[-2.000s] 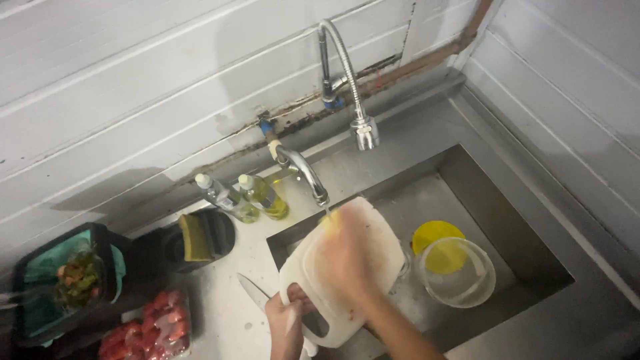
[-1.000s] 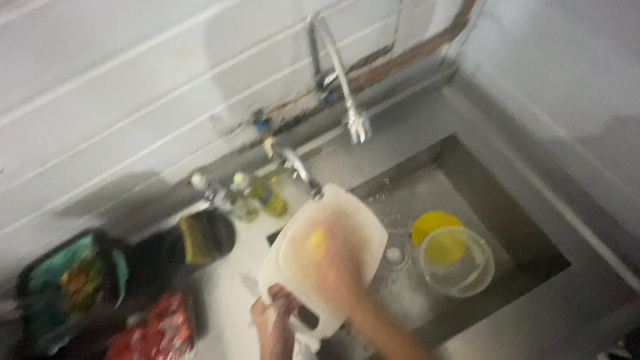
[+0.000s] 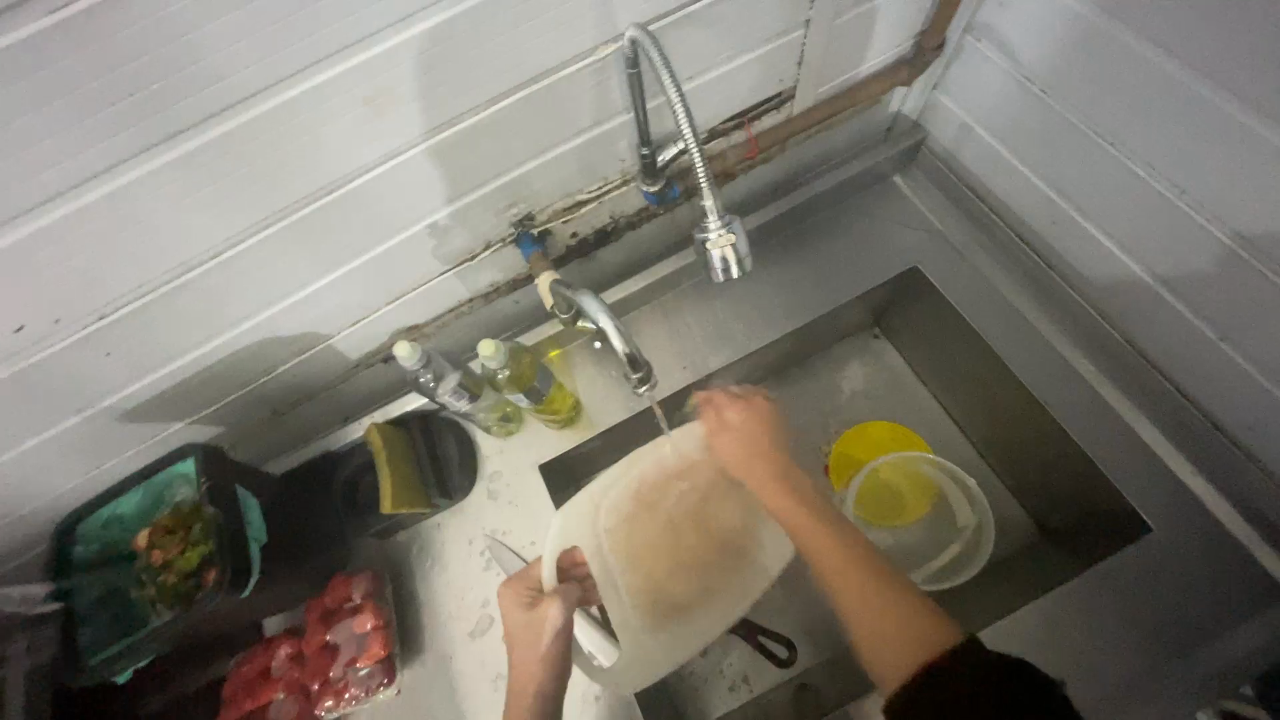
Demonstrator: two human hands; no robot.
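A white plastic cutting board (image 3: 690,540) with a brownish stain is tilted over the left part of the sink. My left hand (image 3: 545,610) grips it through its handle slot at the lower left. My right hand (image 3: 740,430) is at the board's upper right edge, its fingers bent around something small and yellowish that is mostly hidden. From the chrome faucet (image 3: 610,335) a thin stream of water falls onto the board's top edge. A knife (image 3: 595,640) lies on the counter, partly behind my left hand and the board.
The steel sink (image 3: 1000,440) holds a yellow disc (image 3: 870,450), a clear round container (image 3: 965,540) and a dark handle (image 3: 770,645). A flexible spout (image 3: 722,245) hangs above. Leftward are two bottles (image 3: 530,385), a sponge (image 3: 398,470) in a black holder, a packet of red food (image 3: 350,640) and a lined scrap bin (image 3: 100,600).
My right hand has moved from the middle of the board to its upper right edge. The stained face is now uncovered, and the dark handle in the sink shows.
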